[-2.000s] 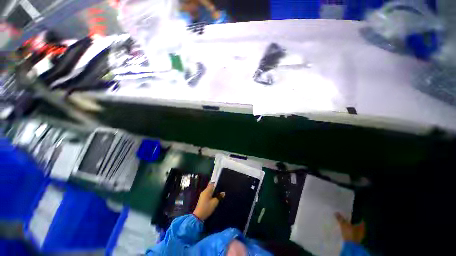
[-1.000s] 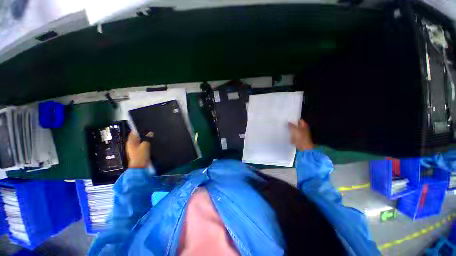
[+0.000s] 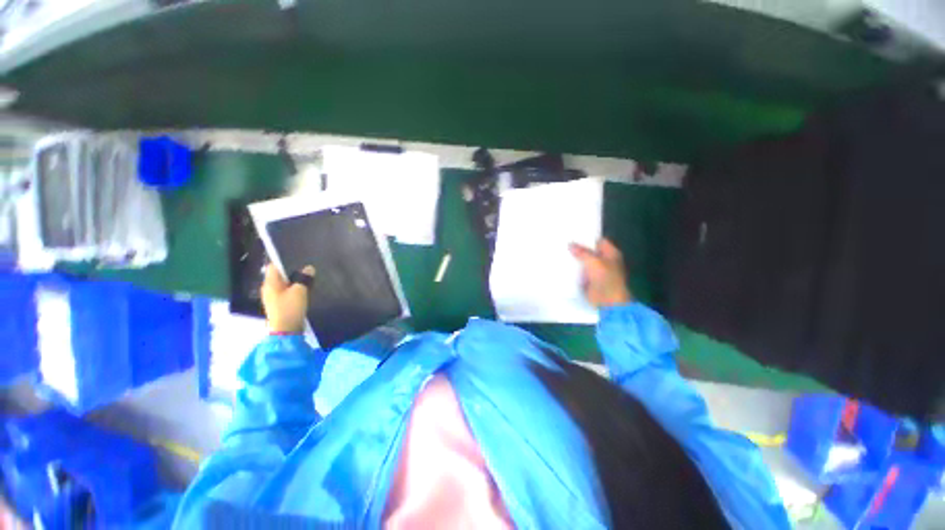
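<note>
My left hand (image 3: pixel 285 297) grips the left edge of a dark tablet back cover (image 3: pixel 337 264) with a white sheet (image 3: pixel 264 212) under it. The thumb, with a small black sleeve, lies on the cover. The cover is tilted and partly overlaps a dark open unit (image 3: pixel 247 274). My right hand (image 3: pixel 604 273) holds the right edge of a white separator sheet (image 3: pixel 544 248), fingers on top. The sheet partly hides dark panels (image 3: pixel 484 202) behind it. Another white sheet (image 3: pixel 404 192) lies at the back between the hands.
A pale stick (image 3: pixel 442 267) lies on the green mat (image 3: pixel 456 295). A small blue box (image 3: pixel 165 163) and a stack of wrapped covers (image 3: pixel 98 202) stand at left. Blue bins (image 3: pixel 150 331) are below the bench at left, more at lower right. A large black area covers the right.
The cover and a white sheet beneath it have moved left over the open unit, leaving another white sheet behind. My right hand and its sheet have shifted slightly in view. The camera view has moved.
</note>
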